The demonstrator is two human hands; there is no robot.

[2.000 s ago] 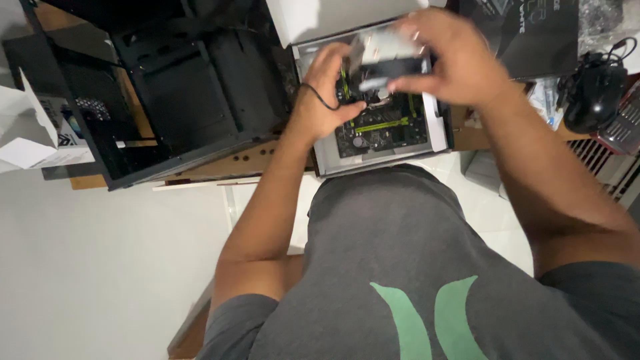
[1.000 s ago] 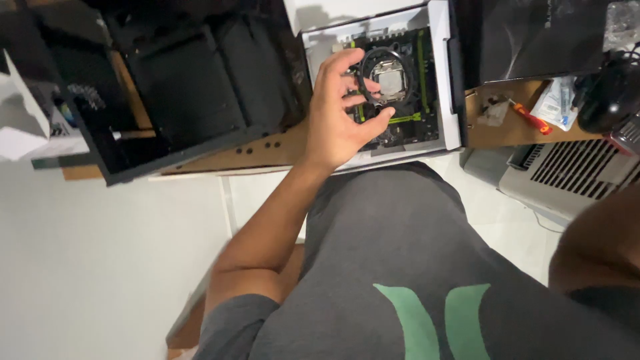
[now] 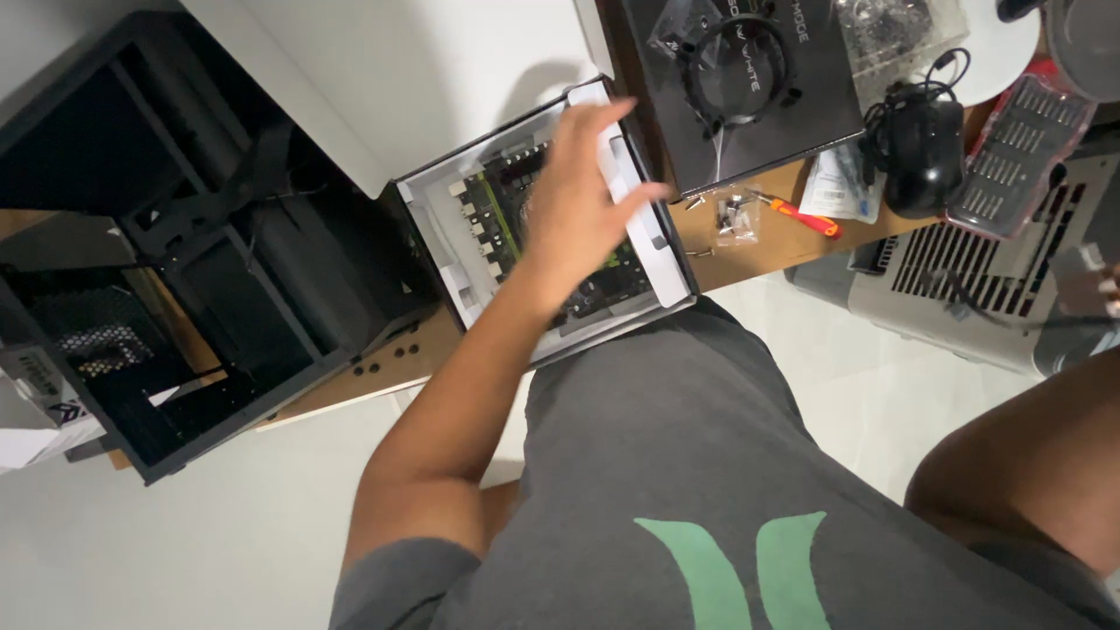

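Observation:
My left hand (image 3: 577,192) is blurred, with fingers and thumb spread and nothing seen between them. It is over the motherboard (image 3: 626,280), which lies in an open shallow box (image 3: 647,219) and is partly hidden by the hand. Up and to the right, a black mounting ring (image 3: 739,118) with small feet rests on a black printed box (image 3: 814,114). At the right edge, my right hand (image 3: 1109,293) is only partly in frame and blurred, beside a greyish object (image 3: 1081,271) and a dark cable (image 3: 989,317); its grip is unclear.
A black computer case (image 3: 332,341) stands at left. The table (image 3: 779,254) holds a screwdriver (image 3: 805,217), a small bag of screws (image 3: 738,219), a black mouse (image 3: 923,157) and a red-edged bit set (image 3: 1019,157). Below it is a grey vented appliance (image 3: 954,280).
The black ring, held by my left hand over the motherboard one second ago, now lies on the black box. My left hand has let it go. My right hand has come partly into view.

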